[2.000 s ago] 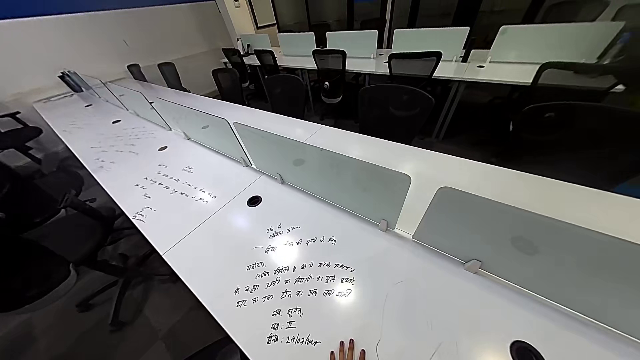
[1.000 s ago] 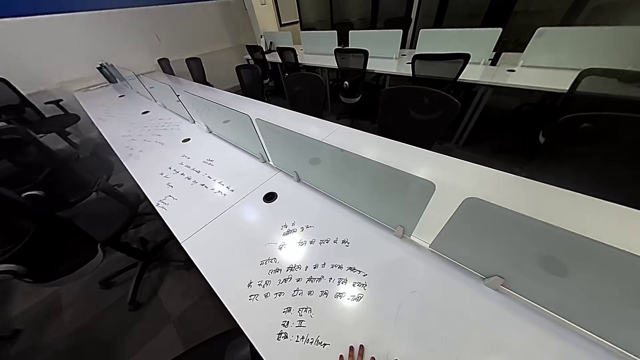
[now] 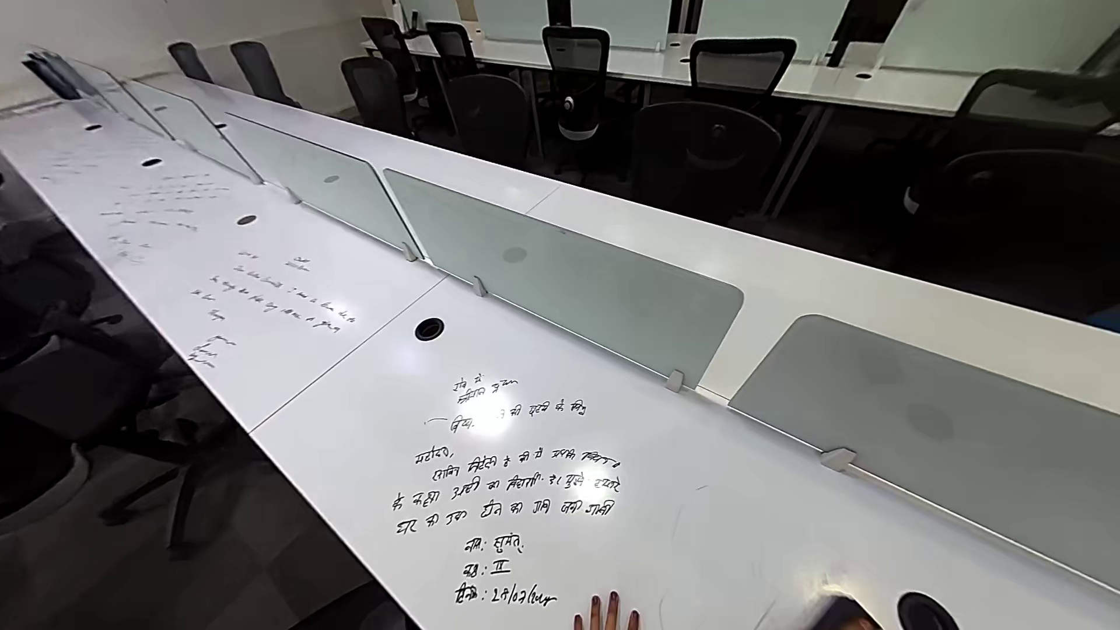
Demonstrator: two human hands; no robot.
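Note:
At the bottom edge, the fingers of my left hand (image 3: pixel 606 612) lie spread on the white desktop (image 3: pixel 350 464), just below and right of black handwriting (image 3: pixel 507 490) in several lines. Only the fingertips show, with nothing visible in them. Farther right at the bottom edge, part of a dark object (image 3: pixel 844 612) shows, with what looks like a bit of my right hand at it; too little is in view to tell its grip. A round black cable grommet (image 3: pixel 927 611) sits right of it.
Frosted glass dividers (image 3: pixel 560 271) on small clamps (image 3: pixel 675 381) run along the desk. More handwriting (image 3: pixel 280 293) covers the desk farther left, near a black grommet (image 3: pixel 430 329). Black office chairs (image 3: pixel 704 157) stand beyond, by another row of desks (image 3: pixel 919 87); more chairs (image 3: pixel 52 341) are at left.
The dark object at the bottom right has come into view. My left hand remains on the desk below the writing. The view has shifted.

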